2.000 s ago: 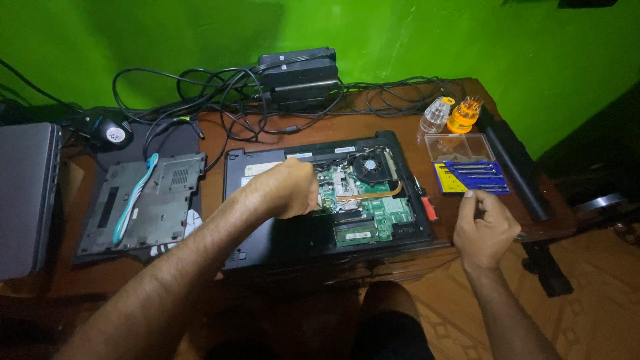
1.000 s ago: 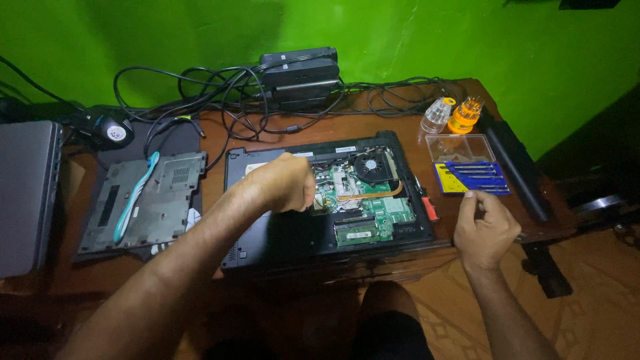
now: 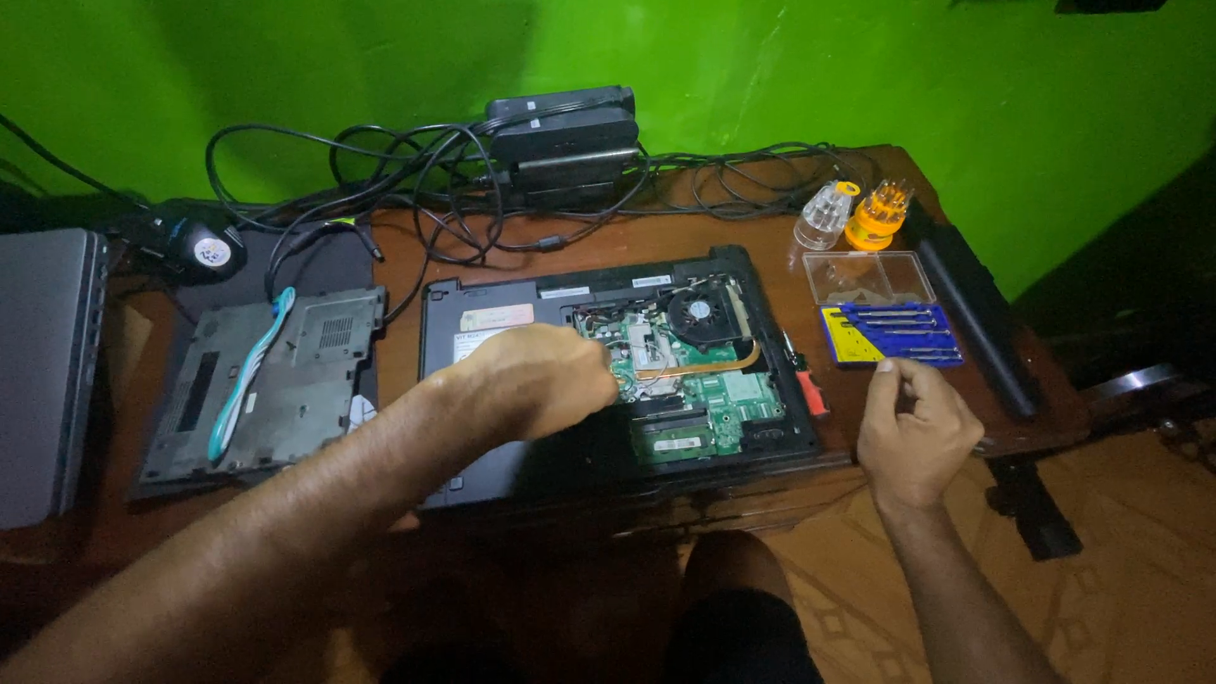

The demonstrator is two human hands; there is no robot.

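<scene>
An upturned laptop base [image 3: 532, 456] lies on the wooden desk, its circuit board [image 3: 722, 394], cooling fan [image 3: 700, 312] and copper heat pipe [image 3: 712, 368] exposed. My left hand [image 3: 522, 380], fingers curled, is over the left side of the exposed board; whether it holds something is hidden. Just below a blue and yellow precision screwdriver set [image 3: 888, 334] is my right hand [image 3: 917, 427], thumb and forefinger close together; I cannot tell if anything small is between them. A screwdriver with a red handle [image 3: 811, 392] lies at the laptop base's right edge.
At left, a toothbrush [image 3: 249, 380] rests on a laptop bottom cover [image 3: 323, 323], beside a grey laptop [image 3: 47, 370]. Black power adapters [image 3: 565, 133] and tangled cables stand behind. An orange bit holder [image 3: 879, 218], its clear cap [image 3: 825, 217] and a long black bar [image 3: 978, 328] are at right.
My left hand has shifted slightly over the board and its wrist has turned. My right hand stays beside the screwdriver set.
</scene>
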